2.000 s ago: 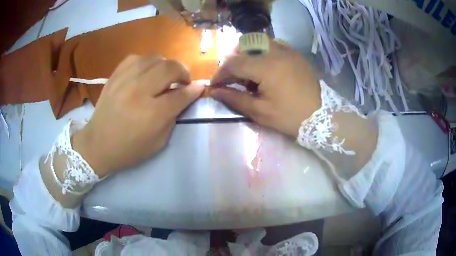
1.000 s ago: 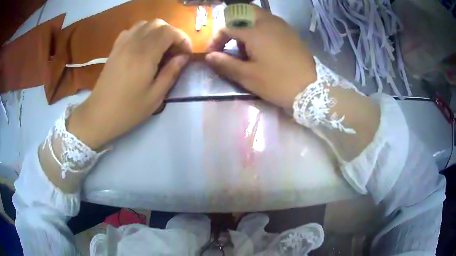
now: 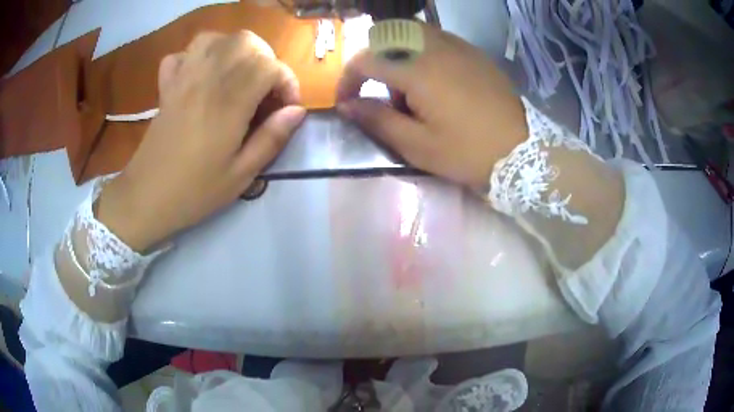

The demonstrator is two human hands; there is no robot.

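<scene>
An orange-brown fabric piece [image 3: 310, 76] lies under the lit needle area, its front edge running between my hands. My left hand [image 3: 217, 121] pinches that edge between thumb and fingers, left of the presser foot [image 3: 324, 39]. My right hand [image 3: 443, 105] pinches the same edge on the right, just in front of the needle area. A short white strip [image 3: 133, 116] lies on the fabric and runs under my left hand. The needle is lost in the glare.
A ribbed cream knob [image 3: 396, 38] stands over my right hand. A bundle of white strips [image 3: 591, 72] lies at the upper right. A small red tool [image 3: 716, 182] is at the right edge. The white table's front edge [image 3: 346, 344] curves before my lap.
My hands have moved slightly apart along the fabric edge, and more of the folded edge shows between them. The white strip between my fingertips no longer shows. The view has shifted a little.
</scene>
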